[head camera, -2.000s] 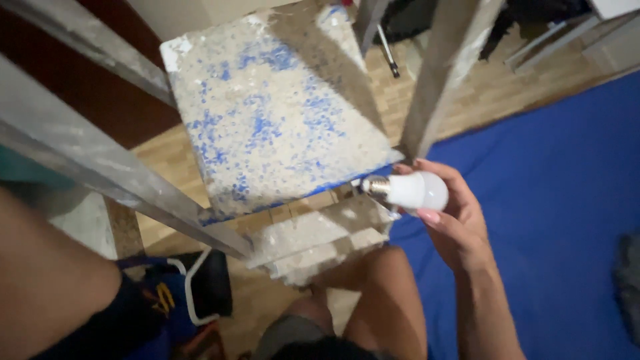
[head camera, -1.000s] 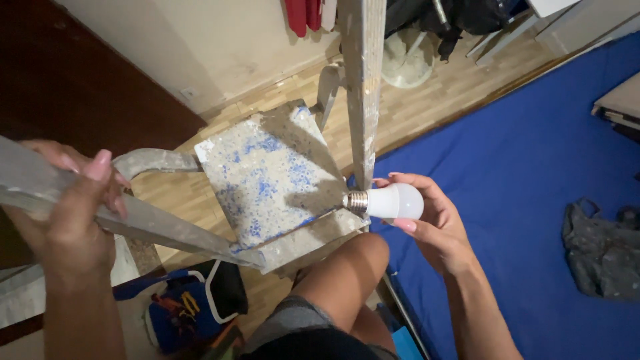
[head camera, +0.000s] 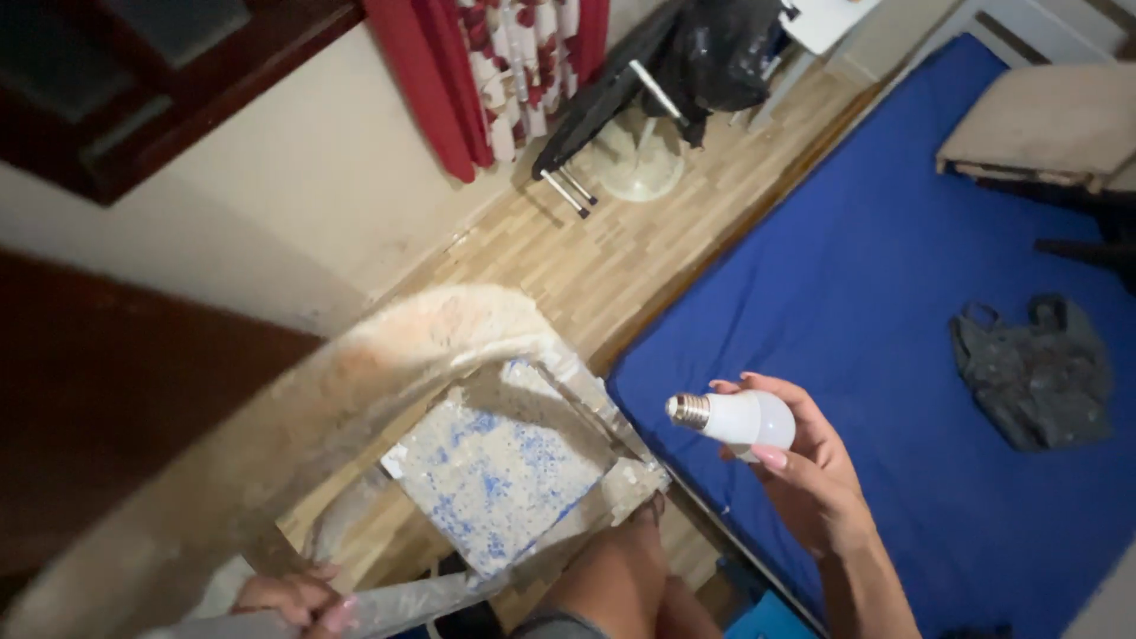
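A white LED light bulb (head camera: 741, 420) with a metal screw base is between the thumb and fingers of my right hand (head camera: 812, 475), its base pointing left. At the bottom left, my left hand (head camera: 297, 603) grips the side rail of a metal stepladder (head camera: 408, 603). The ladder's paint-spattered platform (head camera: 501, 470), white with blue specks, lies below and between my hands. My bare leg is beside the platform's lower edge. The ladder's curved top rail (head camera: 426, 333) arches over the platform, blurred and close to the camera.
A bed with a blue sheet (head camera: 799, 293) fills the right side, with a dark garment (head camera: 1034, 373) and a beige folded item (head camera: 1038, 124) on it. A red curtain (head camera: 435, 89) hangs by the wall. Black bags (head camera: 723, 62) and a round-based stand (head camera: 643, 164) are on the wood-patterned floor.
The view has swung up, showing more of the wall and curtain. My left hand, out of sight two seconds ago, holds the ladder rail. The bulb has moved away from the ladder, over the bed.
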